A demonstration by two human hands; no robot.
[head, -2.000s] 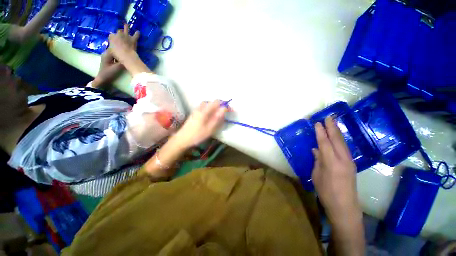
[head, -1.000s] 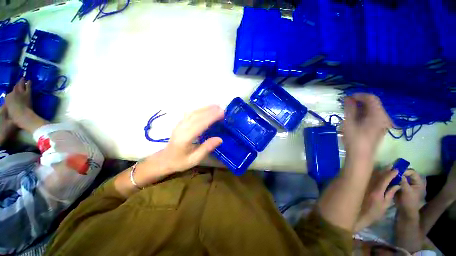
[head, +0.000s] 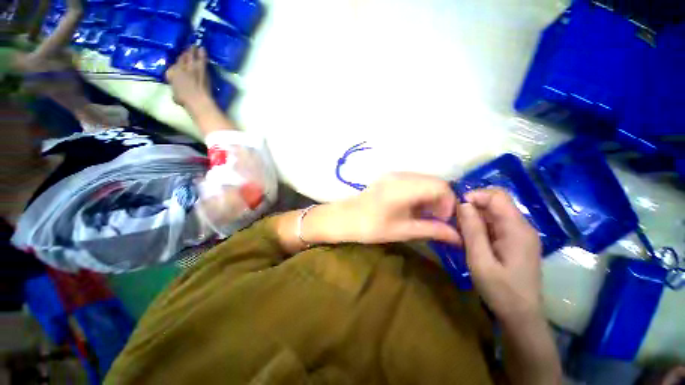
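My left hand [head: 409,210] and my right hand [head: 502,244] meet fingertip to fingertip over the nearest blue case [head: 452,265], which they largely hide. Both pinch a thin blue cord, of which only small bits show between the fingers. A knotted blue cord [head: 342,167] lies on the table left of my left hand; its other end passes out of sight behind that hand. A second open blue case [head: 518,188] and a third [head: 589,197] lie side by side to the right.
Another blue case [head: 623,308] with a looped cord [head: 667,265] lies at the right. A blue stack of cases [head: 601,75] stands at the far right on the pale table [head: 390,83]. A person's patterned sleeve [head: 233,177] is close on the left, a hand [head: 189,79] by rows of cases [head: 150,37].
My right hand has come back from the loose cords at the right and joined my left hand over the nearest case. The view has turned, showing more of the left neighbour.
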